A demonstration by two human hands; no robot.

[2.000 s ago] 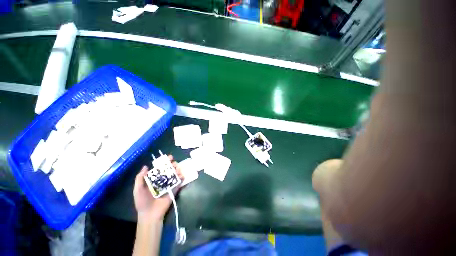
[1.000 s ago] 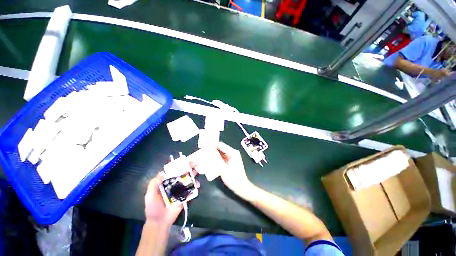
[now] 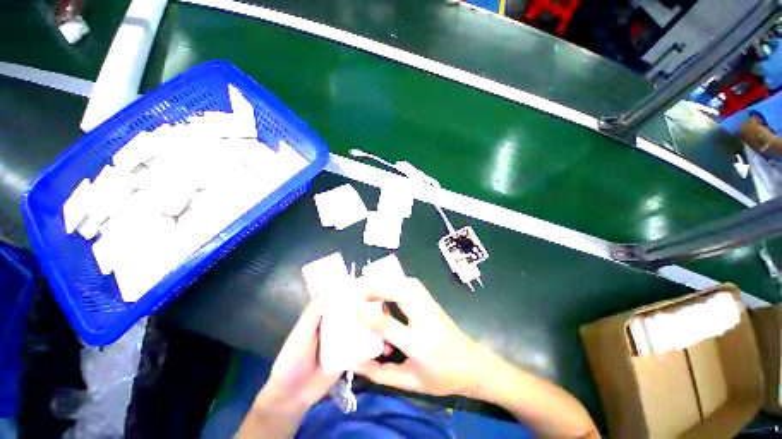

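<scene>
A white power adapter [image 3: 347,330] is held low in front of me, its pins pointing up and its cord hanging below. Its top face now shows plain white. My left hand [image 3: 300,351] holds it from the left. My right hand [image 3: 420,343] has its fingers on its right side and on a white cover over it; the two are hard to tell apart. Loose white covers [image 3: 340,206] lie on the dark green bench above the hands. An open adapter [image 3: 463,247] with a dark inside lies to their right, its cord running up to the white edge line.
A blue basket [image 3: 219,257] full of white covers is at the left. A long white bar [image 3: 127,64] lies behind it. The green conveyor [image 3: 412,129] runs behind the bench. Open cartons [image 3: 656,390] stand at the right below a metal frame [image 3: 712,236]. A person's arm shows at far right.
A second ago the adapter in my left hand showed its dark inside and my right hand was at the loose covers. Now both hands are together on the adapter, and its face is white.
</scene>
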